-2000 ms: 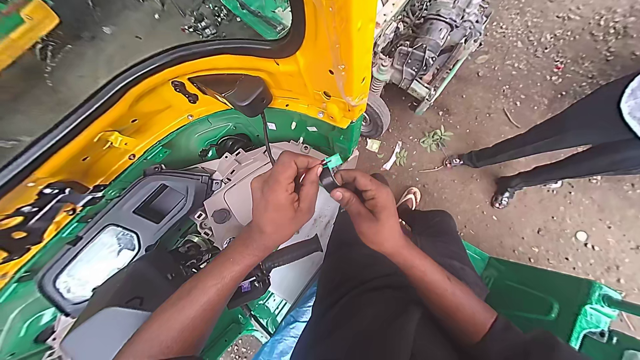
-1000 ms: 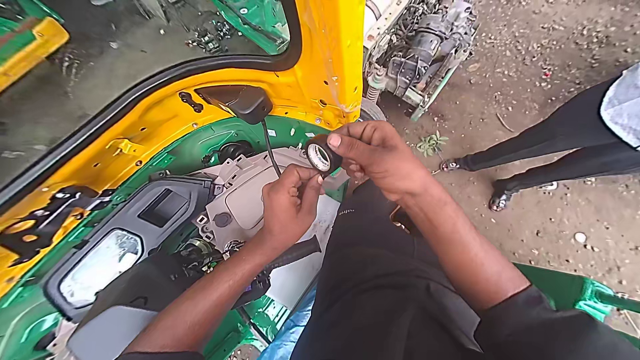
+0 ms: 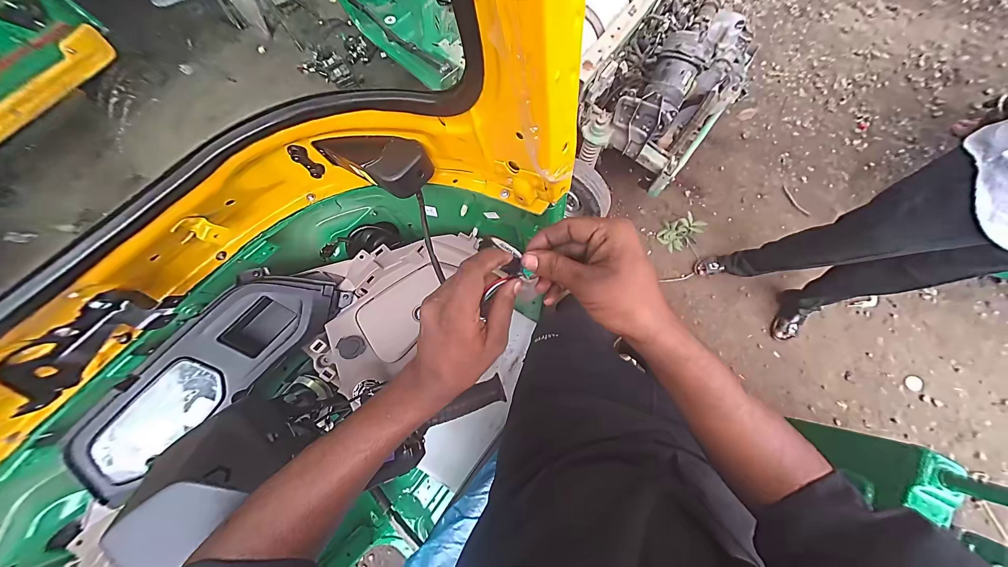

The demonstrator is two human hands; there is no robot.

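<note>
My left hand pinches a small dark round part with a light face, and thin red and white wires show at its fingers. My right hand meets it from the right, thumb and forefinger closed on a small green piece, perhaps a connector. The fingers hide much of both parts. Behind my left hand lies a beige plastic dashboard panel. A black cable runs down to it from a black housing on the yellow windshield frame.
Left of my left forearm are a grey instrument console and a black handlebar grip. A person in dark trousers stands on the dirt ground at right. An engine assembly is beyond the frame. Green body metal is at lower right.
The round part, whose face showed plainly one second ago, is now turned and partly covered by my fingers. The green piece, seen two seconds ago but not one second ago, shows again.
</note>
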